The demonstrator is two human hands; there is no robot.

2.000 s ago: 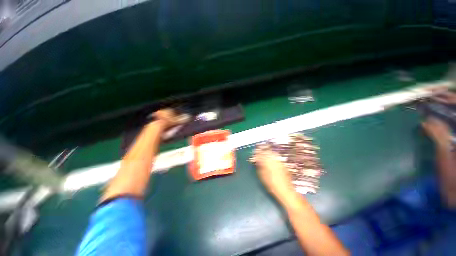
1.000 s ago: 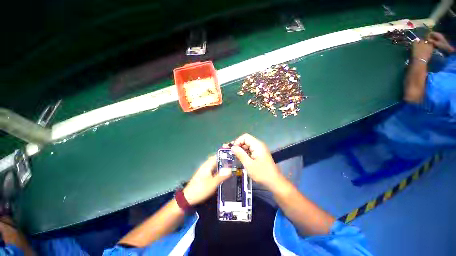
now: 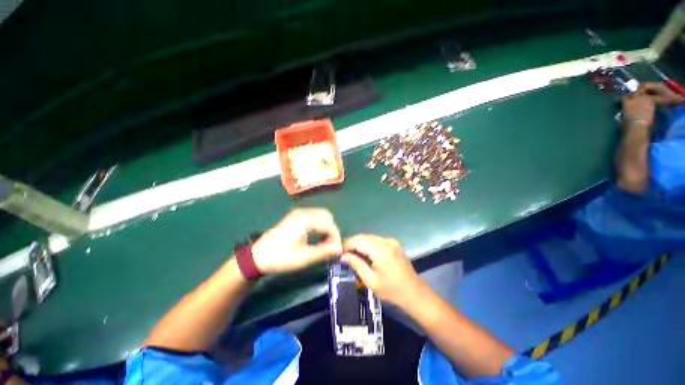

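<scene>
A phone unit [image 3: 347,319] with a silver edge and a dark rectangle in its middle lies over my dark lap, below the bench's near edge. My right hand [image 3: 383,267] covers its top end, fingers bent and thumb low. My left hand [image 3: 300,239], with a dark red wristband, is off the phone, just above and left of its top. Its thumb and finger curl together and meet my right fingertips. Anything between the fingertips is too small or hidden to tell. An orange-red bin [image 3: 336,177] holds pale pieces. A loose pile of small dark and gold parts [image 3: 424,159] lies right of it.
Beyond the white edge strip [image 3: 466,96], the green belt carries a long dark mat [image 3: 240,135] and spaced phone units [image 3: 321,89]. Another unit [image 3: 42,272] lies at the bench's left end. A co-worker's hands [image 3: 640,109] work at the right. A pale post [image 3: 41,207] stands left.
Since one second ago, my left hand has left the phone and moved up and left. My right hand has moved down slightly. Two seconds ago, my hands were at the belt and the pile.
</scene>
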